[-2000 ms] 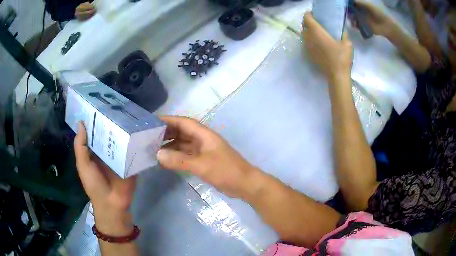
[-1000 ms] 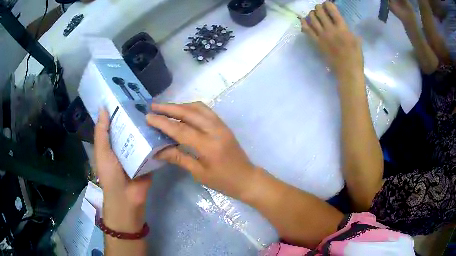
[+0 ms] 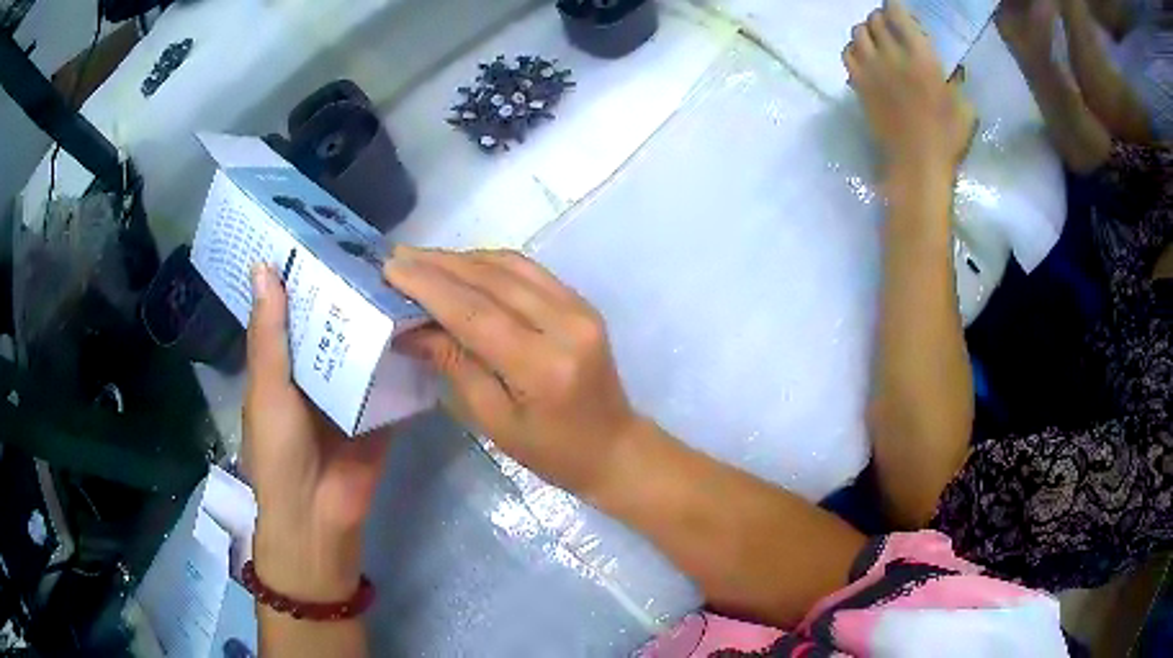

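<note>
A pale blue and white product box is tilted above the bench, its dark device picture on the upper face and printed text on the side. A white flap stands open at its far end. My left hand holds the box from below, thumb on the text side. My right hand grips the near end, fingers on the picture face and thumb at the near end face. Whether the near end is open is hidden by my right hand.
Dark moulded cups stand behind the box, another farther back. A cluster of small fittings lies on the bench. A neighbour's arm reaches in at right, holding a pale blue item. Another printed box is at lower left.
Since one second ago, the box's far end has dipped slightly and my right fingers have shifted toward its near end. The neighbour's hand has moved right.
</note>
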